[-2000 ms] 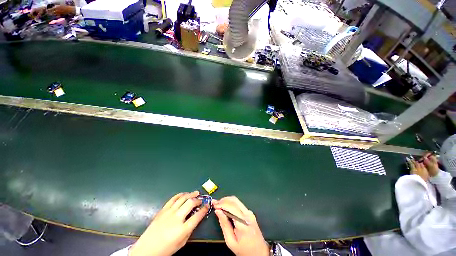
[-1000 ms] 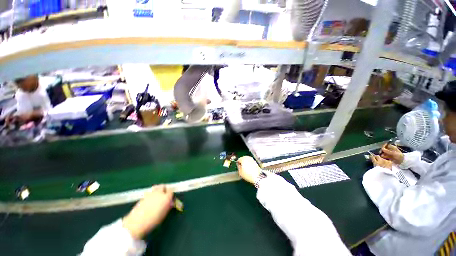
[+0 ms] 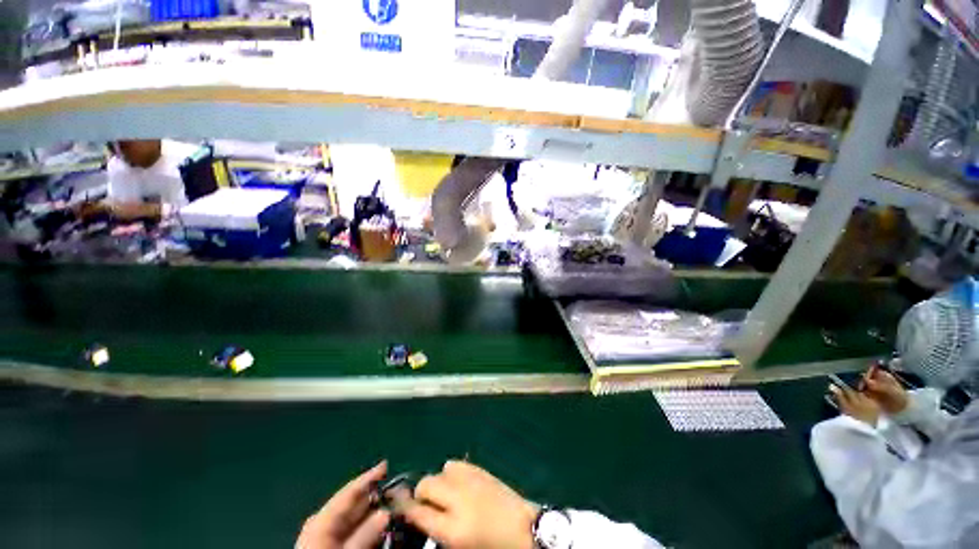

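My left hand (image 3: 346, 515) and my right hand (image 3: 462, 506) are together low in the picture, just left of the middle. Between their fingertips is a small dark watch-like unit (image 3: 395, 495), mostly hidden by the fingers. A short pale thing, perhaps a tool, shows below the right fingers at the picture's edge; I cannot tell what it is. No battery cell shows at the hands. On the far lane, a waiting unit (image 3: 399, 355) with a yellow-white cell lies above the hands, with two others further left.
A pale metal rail (image 3: 472, 385) crosses behind my hands. Plastic-covered trays (image 3: 655, 335) with a yellow front edge stand at right, beside a marked white sheet (image 3: 719, 410). A person in a white smock works at far right. A shelf spans overhead.
My hands reached out to the rail and the far lane, then came back together near me, holding a dark unit. The right hand has left the lane. The view has shifted.
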